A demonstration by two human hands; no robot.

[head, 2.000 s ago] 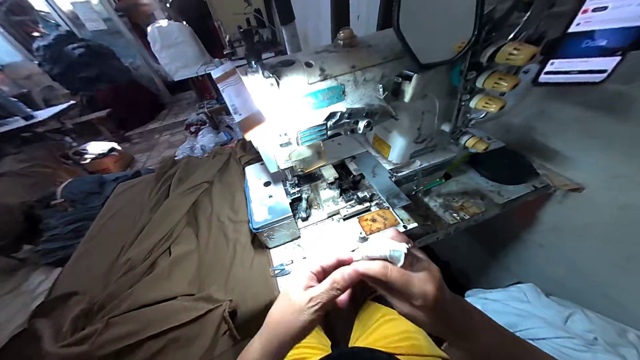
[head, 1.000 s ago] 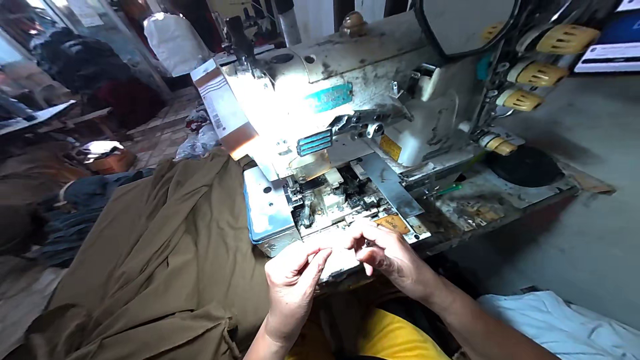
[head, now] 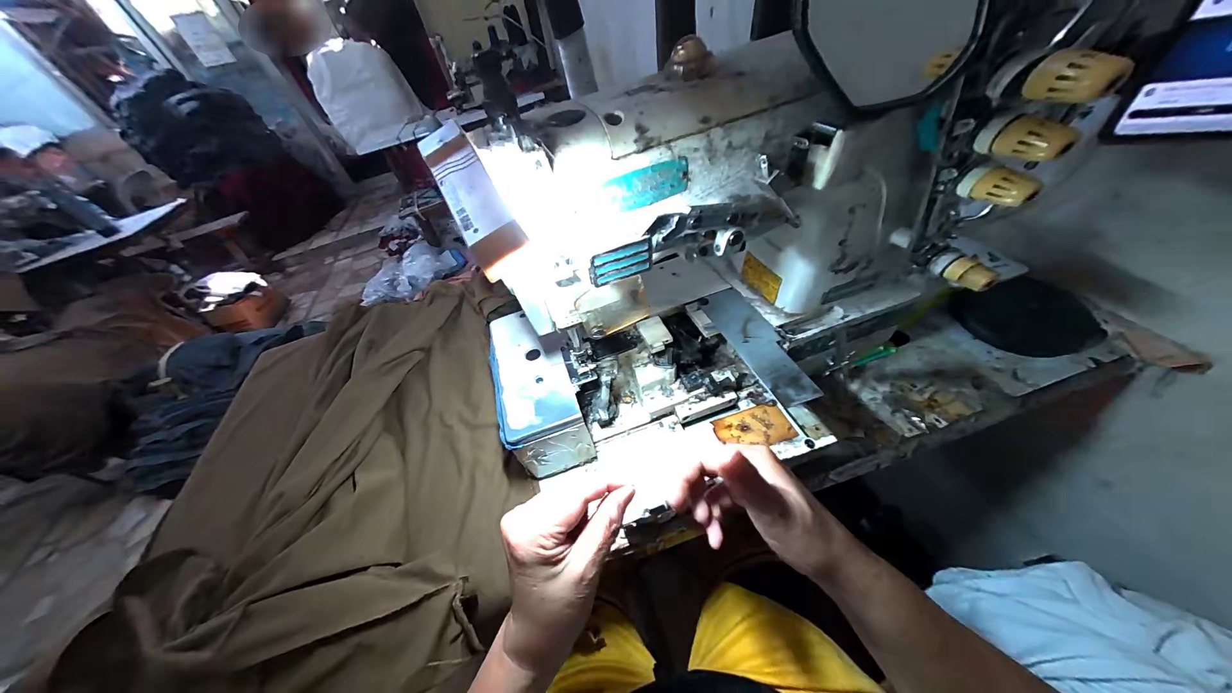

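Note:
My left hand (head: 563,544) is raised at the front edge of the machine bed, thumb and forefinger pinched together; anything between them is too small to make out. To its right, my right hand (head: 751,496) has its fingers curled and slightly apart, near the orange-brown plate (head: 756,424); glare hides whether it holds anything. Both hands are in front of an industrial sewing machine (head: 712,125), whose looper mechanism (head: 654,366) lies exposed under the lit head. Brown fabric (head: 385,443) spreads left of the machine's metal side cover (head: 539,385).
Yellow tension knobs (head: 1073,77) line the machine's right side. A green-handled tool (head: 876,354) and a black round pad (head: 1028,318) rest on the table at right. Light blue cloth (head: 1068,616) lies lower right. A seated person in white (head: 361,91) is in the background.
Two seconds ago my hands were together around a small white cloth or paper; they are now apart, and that white thing no longer shows.

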